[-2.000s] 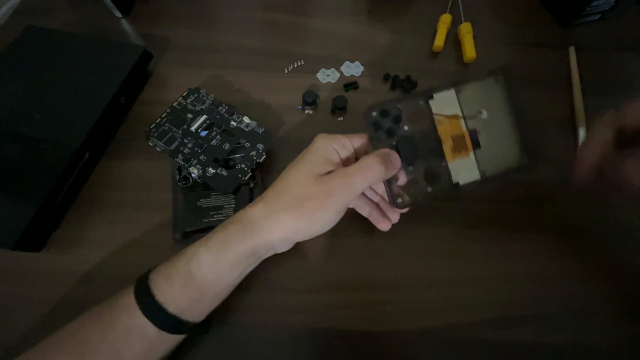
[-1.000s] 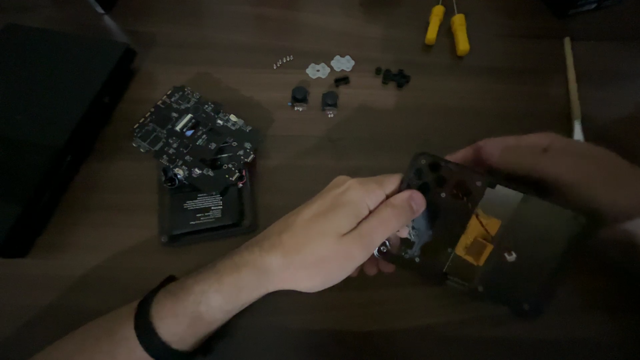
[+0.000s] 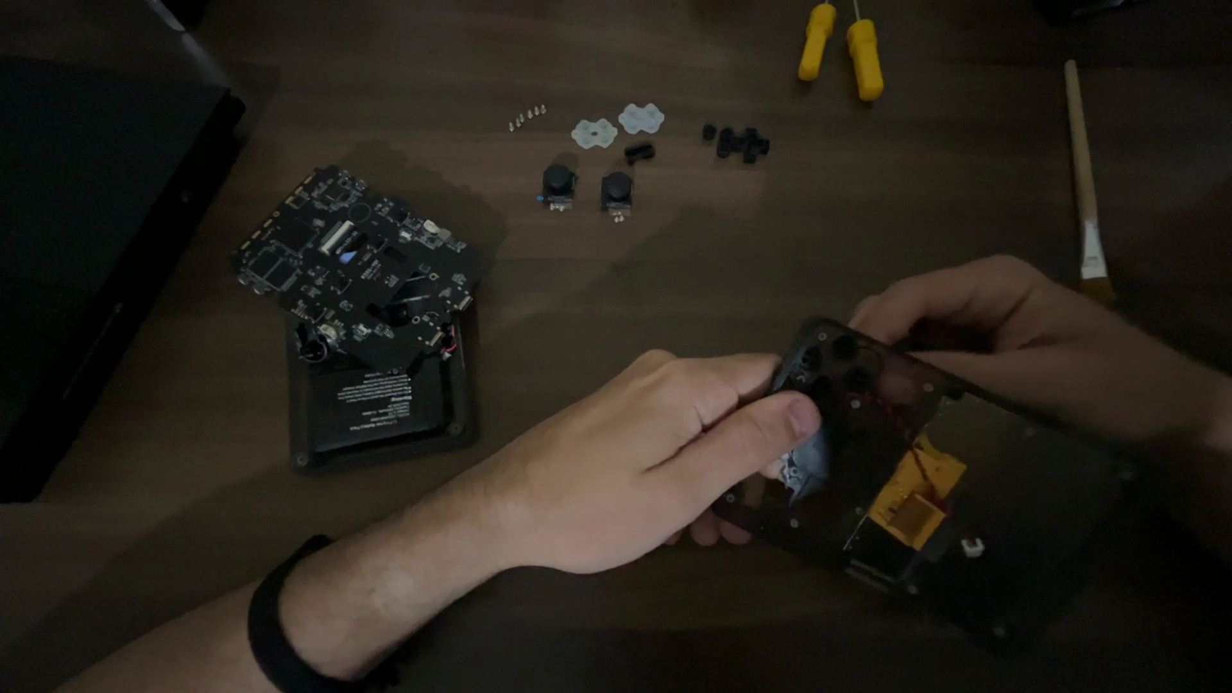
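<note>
My left hand (image 3: 664,462) grips one end of a dark translucent handheld console shell (image 3: 1030,481), thumb on top. A display panel and an orange flex cable (image 3: 919,491) show in it, with a small white connector (image 3: 973,548). My right hand (image 3: 1001,337) is at the shell's far edge; its fingertips are partly hidden, so its hold is unclear. To the left, a black circuit board (image 3: 361,260) lies partly over a back shell holding a battery pack (image 3: 375,409). Two thumbstick modules (image 3: 558,185) stand beyond my left hand.
Small screws (image 3: 527,117), pale rubber button pads (image 3: 641,118) and black buttons (image 3: 743,144) lie at the back middle. Yellow-handled tools (image 3: 864,60) are at the back right. A wooden-handled brush (image 3: 1083,173) lies at right, a black box (image 3: 96,241) at left.
The shell has come lower and tilted since two seconds ago, with my left hand still on it. My right hand, blurred at the right edge before, is now at the shell's far edge.
</note>
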